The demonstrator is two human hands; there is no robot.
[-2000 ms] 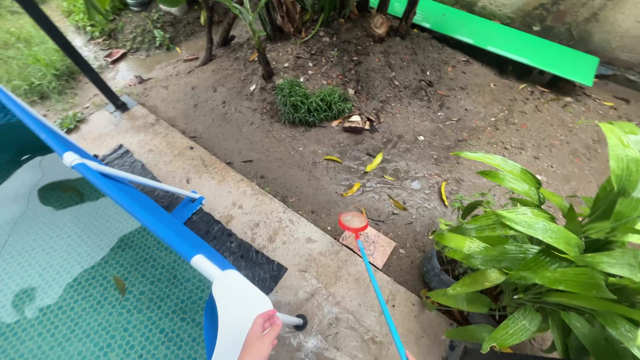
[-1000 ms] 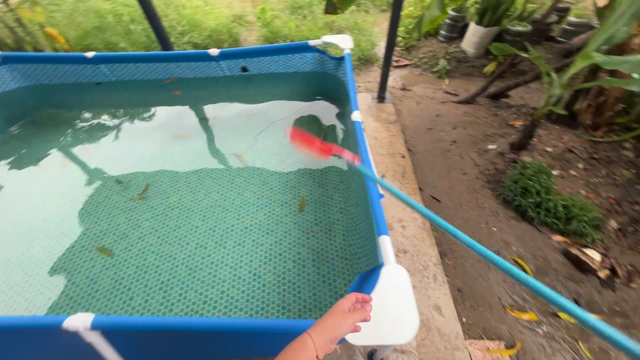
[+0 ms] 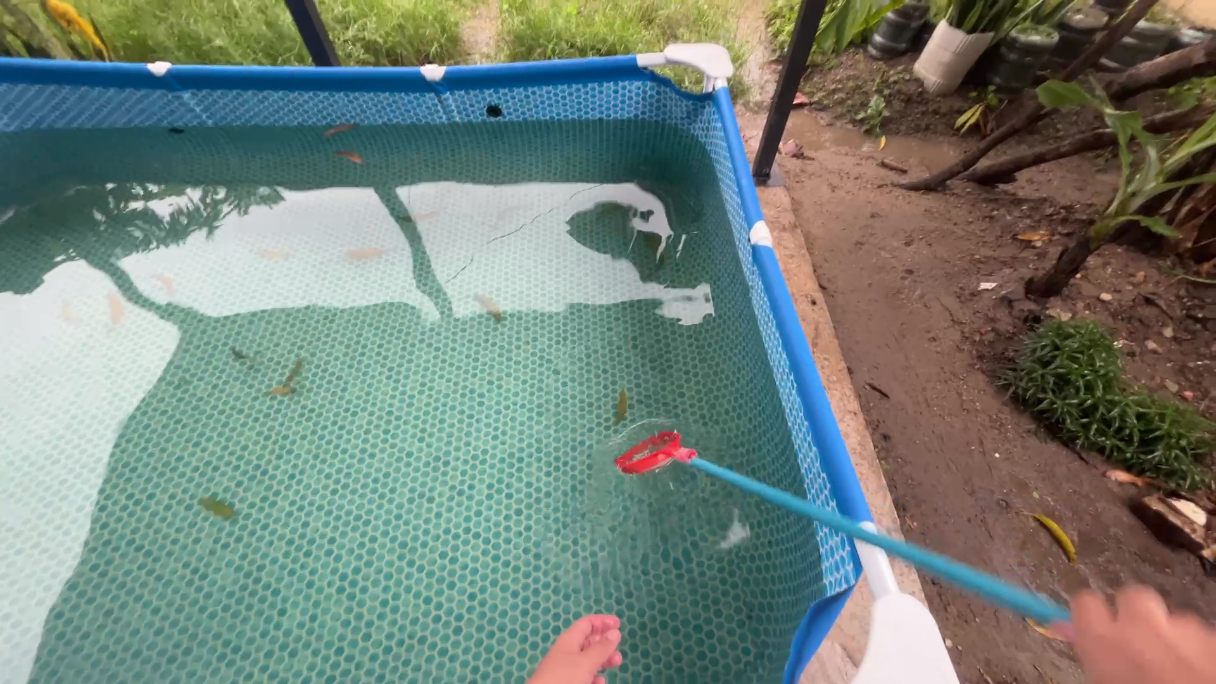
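My right hand (image 3: 1140, 632), slightly blurred at the lower right, grips the blue pole (image 3: 855, 532) of a small skimmer net. The net's red rim (image 3: 650, 453) sits tilted at the water surface, with ripples around it. Just above it in view lies a brownish leaf (image 3: 621, 406). My left hand (image 3: 581, 648) is over the pool near the bottom edge, holding nothing visible, its fingers curled loosely together. Several more leaves are in the water, among them a greenish one (image 3: 217, 507) at the left and a pair (image 3: 288, 378) further up.
The pool's blue side rail (image 3: 798, 342) and white corner cap (image 3: 907, 646) run along the right, beside a concrete edge (image 3: 822, 328). A dark post (image 3: 788, 95) stands by the far corner. Wet soil (image 3: 912, 313), a grassy clump (image 3: 1102, 399) and potted plants lie beyond.
The net's red head has gone from above the ground to over the pool, and now touches the water. My left hand has left the white corner cap. The view has turned left to the pool.
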